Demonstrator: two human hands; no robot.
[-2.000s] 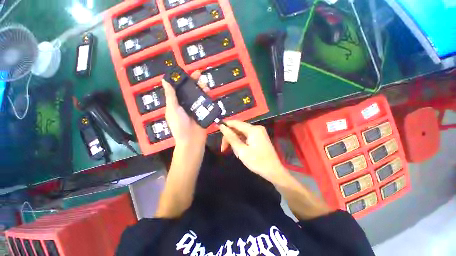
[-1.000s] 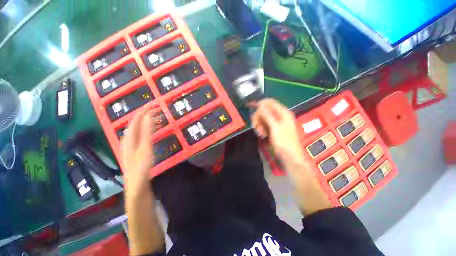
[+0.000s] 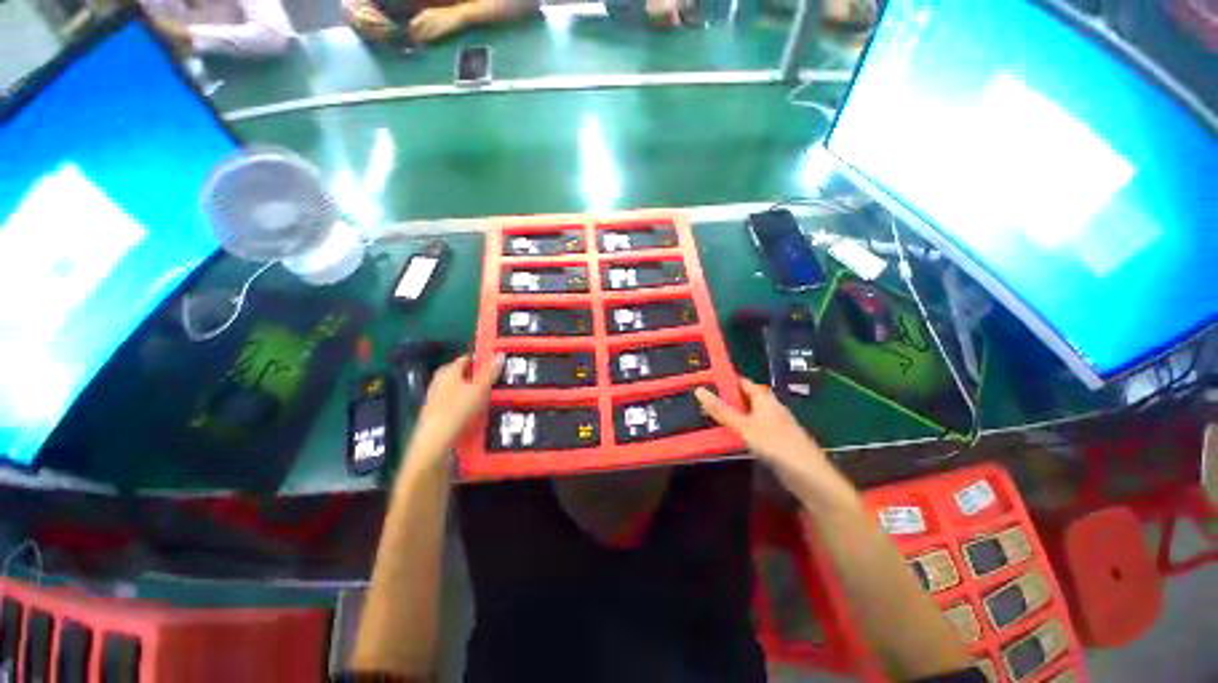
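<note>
The red phone tray (image 3: 601, 350) lies on the green bench in front of me, its slots in two columns. Each slot holds a black phone back side (image 3: 542, 427) with white labels and yellow-gold marks. My left hand (image 3: 461, 400) grips the tray's left edge near the front. My right hand (image 3: 759, 416) grips its right edge, fingertips by the front right phone. The lower part of my palms is on the tray's outer sides.
Phones lie left (image 3: 367, 424) and right (image 3: 797, 352) of the tray, near scanners. A black device (image 3: 418, 272), white fan (image 3: 274, 207), dark smartphone (image 3: 785, 250), mouse (image 3: 868, 310) and two monitors (image 3: 1004, 154) surround it. Red tray stacks stand below; people's arms (image 3: 461, 19) show across the bench.
My right hand has let go of the phone, which was beside the right scanner. Both hands now hold the tray, which sits straighter. The view has lifted to show both monitors.
</note>
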